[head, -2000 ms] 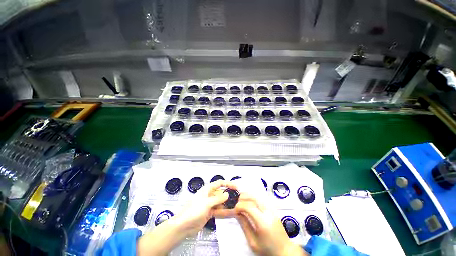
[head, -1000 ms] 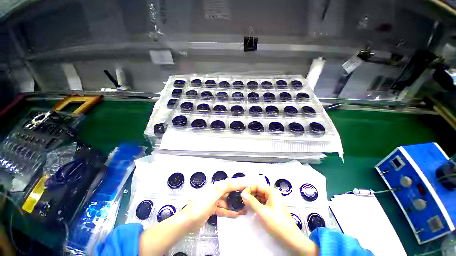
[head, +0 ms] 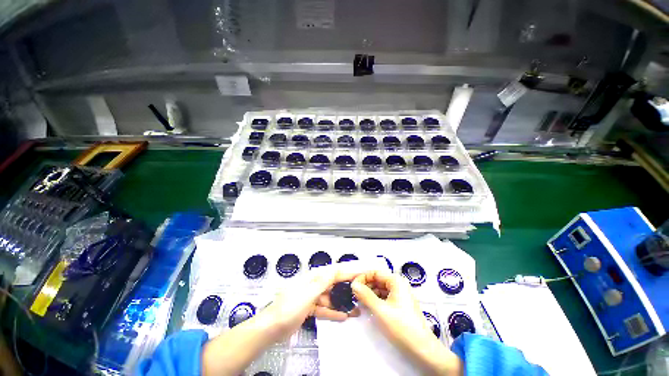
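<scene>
A round black part (head: 342, 297) is held upright between the fingertips of both hands, above the near blister tray (head: 282, 361). My left hand (head: 308, 297) is closed round its left and lower side. My right hand (head: 385, 301) has thumb and fingers at its right edge. A white sheet (head: 352, 351) hangs below the part, under my right hand, and covers the middle of the tray. More round black parts (head: 255, 266) sit in rows in the near tray. My hands hide some of them.
Stacked blister trays (head: 345, 163) with black parts stand behind, with white sheets at their front. Spare white sheets (head: 534, 330) and a blue box (head: 612, 275) are on the right. A blue plastic-wrapped bundle (head: 150, 294), black case (head: 95, 268) and dark tray (head: 33, 213) lie left.
My right hand's fingers have moved up onto the part's right edge since two seconds ago, and the part has shifted slightly right and down. The trays show only small view shifts.
</scene>
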